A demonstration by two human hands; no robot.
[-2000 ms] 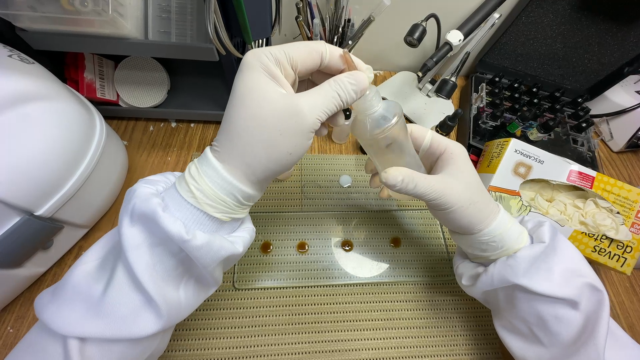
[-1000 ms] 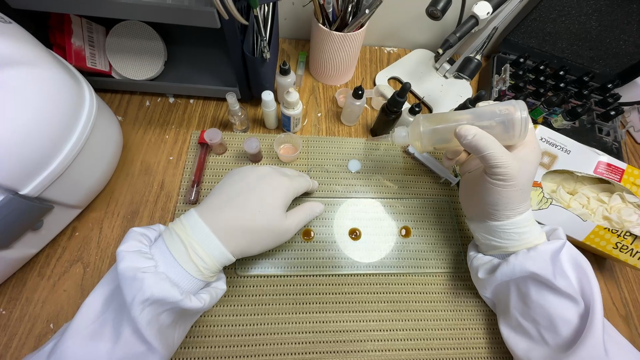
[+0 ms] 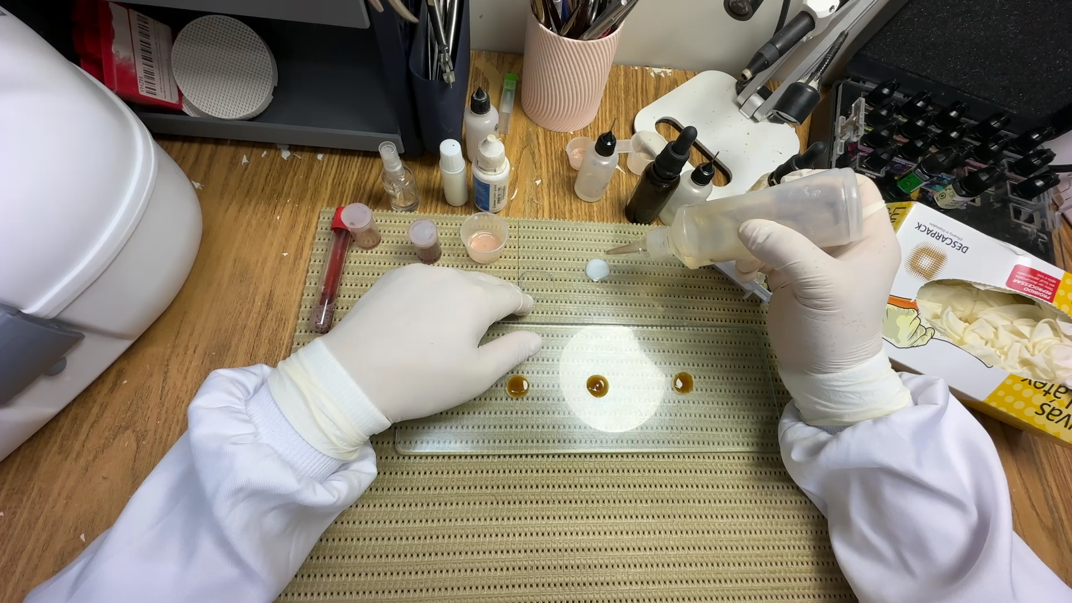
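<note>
Both hands wear pale latex gloves. My right hand (image 3: 825, 293) grips a translucent plastic squeeze bottle (image 3: 754, 219), tilted nearly flat, its narrow nozzle pointing left beside a small pale blue-white spot (image 3: 597, 269). My left hand (image 3: 427, 343) rests palm down over the left part of the clear glass plates (image 3: 469, 435), fingers apart, holding nothing visible. Brown drops (image 3: 597, 385) sit in a row on the nearer plate, the middle one within a round light reflection. Beyond my left hand stand a small cup of peach liquid (image 3: 485, 239), lidded vials (image 3: 425, 240) and a red-capped tube (image 3: 332, 272).
Small bottles (image 3: 491, 176) and a dark dropper bottle (image 3: 662, 176) line the mat's (image 3: 536, 519) far edge. A pink tool cup (image 3: 572, 71) and a white lamp base (image 3: 712, 126) stand behind. A glove box (image 3: 963, 285) lies right; a white appliance (image 3: 84, 209) is at left.
Two seconds ago both hands were together at the bottle's top, held up above the plates. My left hand has since come down onto the plates, and my right hand has tilted the bottle leftward.
</note>
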